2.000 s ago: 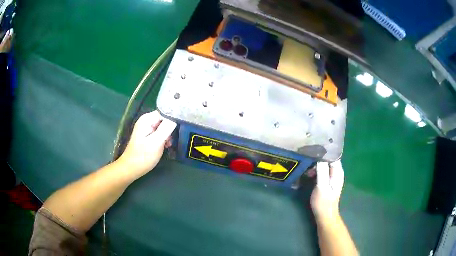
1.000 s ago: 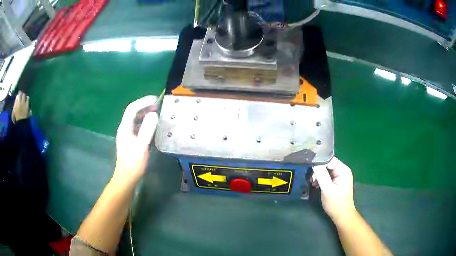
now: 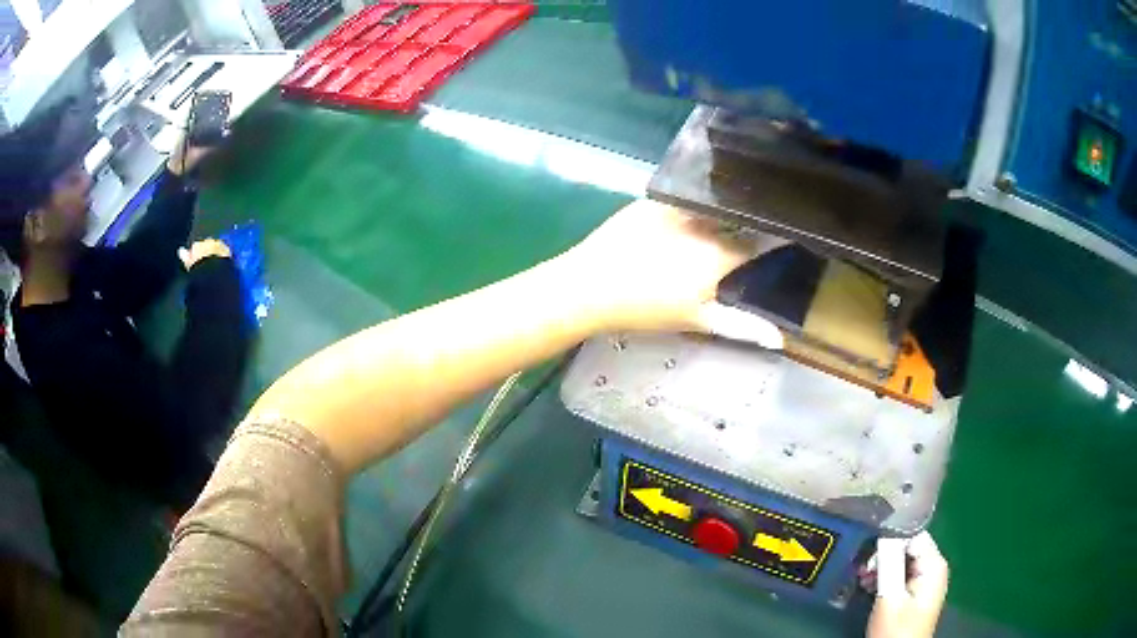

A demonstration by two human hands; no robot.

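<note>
A phone housing [image 3: 781, 285], dark with a tan area showing at its right, lies on the orange base plate [image 3: 920, 376] under the raised grey pressing plate [image 3: 798, 212]. My left hand [image 3: 648, 272] reaches under that plate and holds the housing's left end, its white-covered thumb along the front edge; the other fingers are mostly hidden. My right hand [image 3: 910, 581] is at the front right corner of the silver press table [image 3: 761, 418], its fingertips partly hidden under the corner. The red round knob [image 3: 717, 536] sits between yellow arrows on the blue base.
The blue press head [image 3: 810, 75] hangs above. A blue panel with a lit button [image 3: 1095, 155] is at right. A red divided tray [image 3: 405, 52] is at far left. A coworker in dark clothing [image 3: 125, 337] holds a dark phone-size item [image 3: 210, 117]. Cables [image 3: 468, 461] run left of the press.
The pressing plate has risen from the nest. My left hand has moved from the table's left side onto the housing. My right hand remains by the right corner. The view has shifted left.
</note>
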